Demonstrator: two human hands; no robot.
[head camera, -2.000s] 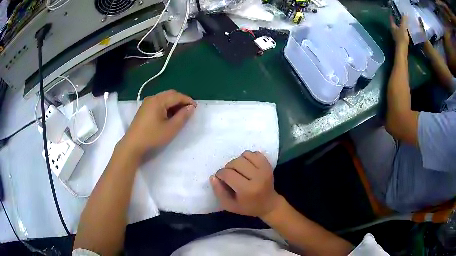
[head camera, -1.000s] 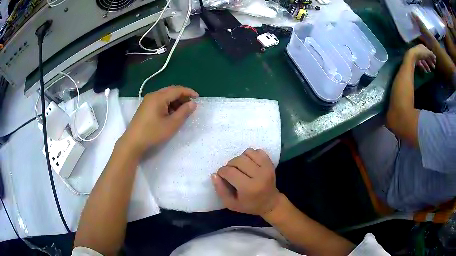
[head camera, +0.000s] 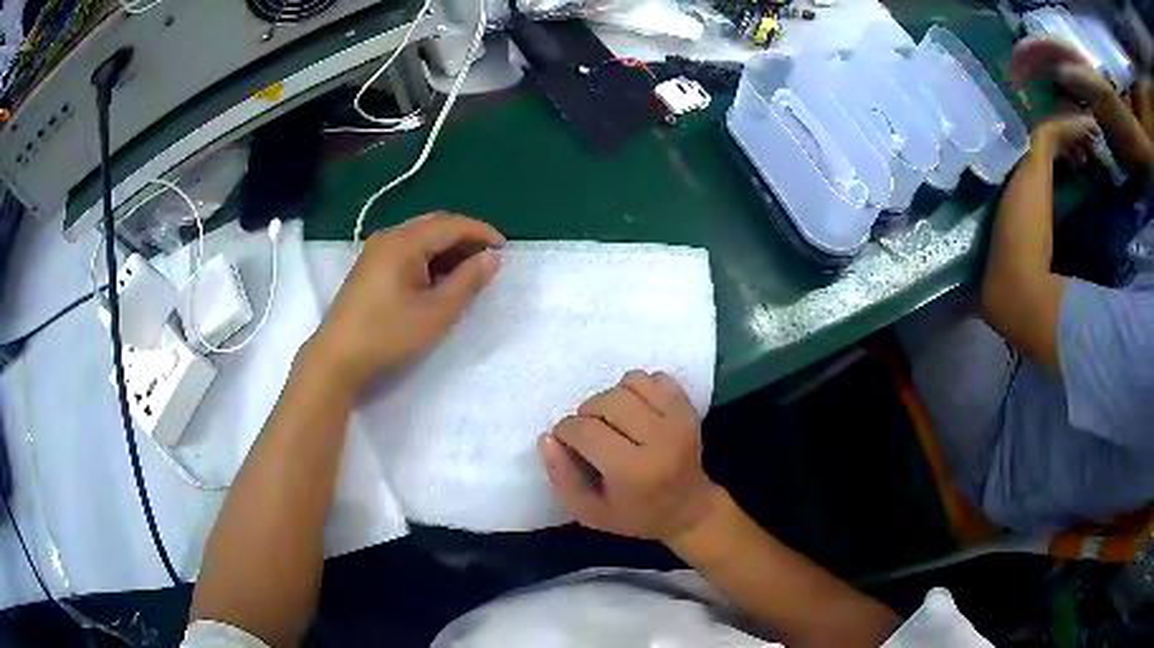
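Observation:
A white foam sheet (head camera: 544, 317) lies on the green mat in front of me, overlapping another white sheet at its left. My left hand (head camera: 418, 285) rests on its upper left part, fingers loosely curled, thumb apart from them, holding nothing visible. My right hand (head camera: 626, 456) rests on its lower right part, palm side partly hidden, fingers loosely bent and thumb apart. Nothing shows in it. No part lies on the sheet between the hands.
Several translucent tanks (head camera: 823, 165) stand in a row on dark bases at right, beside a seated person (head camera: 1088, 342). A black flat part (head camera: 589, 95) and white connector (head camera: 683, 95) lie behind. A power strip (head camera: 171, 386), chargers and hanging black cord (head camera: 114, 304) are at left.
One more translucent tank shows at the right end of the row. The neighbour's hands have moved. My own hands have stayed almost still on the sheet.

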